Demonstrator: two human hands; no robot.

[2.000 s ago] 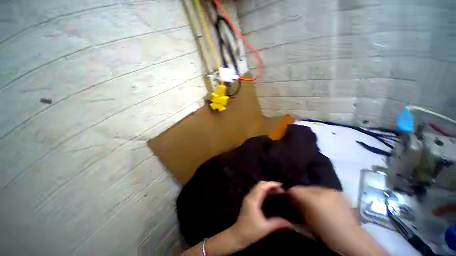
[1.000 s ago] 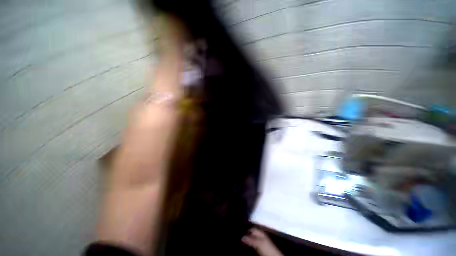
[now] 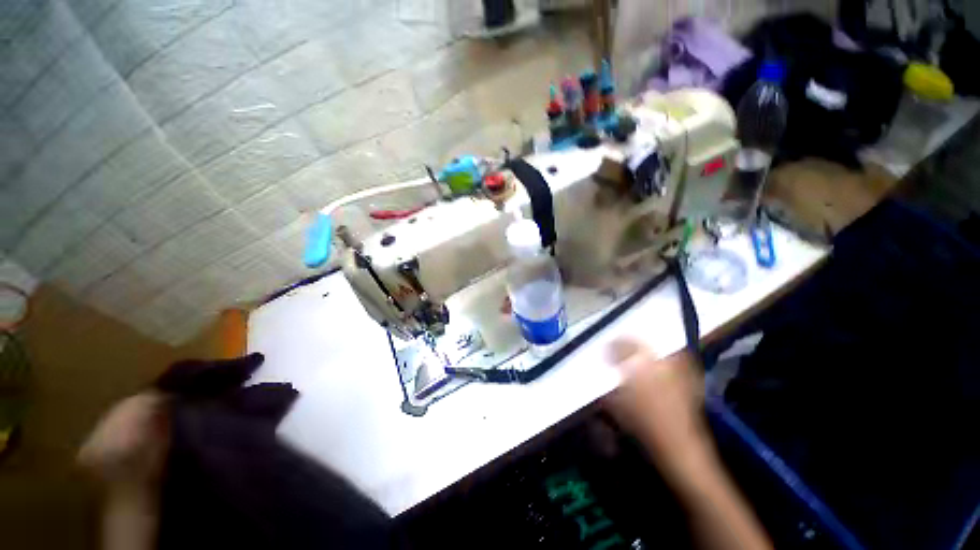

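The dark maroon garment [image 3: 253, 451] hangs over the left end of the white table [image 3: 322, 430]. My left hand [image 3: 129, 440], blurred, is closed on its upper left part. My right hand [image 3: 645, 381] is blurred over the table's front edge; its fingers and anything in them cannot be made out. The cream sewing machine [image 3: 473, 247] stands on the table. The black binding strip [image 3: 580, 338] runs from the right, in front of the water bottle [image 3: 537, 301], to the needle area [image 3: 430, 349].
A light-blue lamp [image 3: 319, 240] is left of the machine head. Thread spools [image 3: 580, 102] stand on top. A clear round dish [image 3: 718, 269] and blue snips [image 3: 764, 243] lie at the right. A dark blue crate [image 3: 784, 462] with dark cloth is at lower right.
The view has swung right, showing the whole machine. The garment, raised across the view one second ago, is now low at the left with my left hand. My right hand is farther right.
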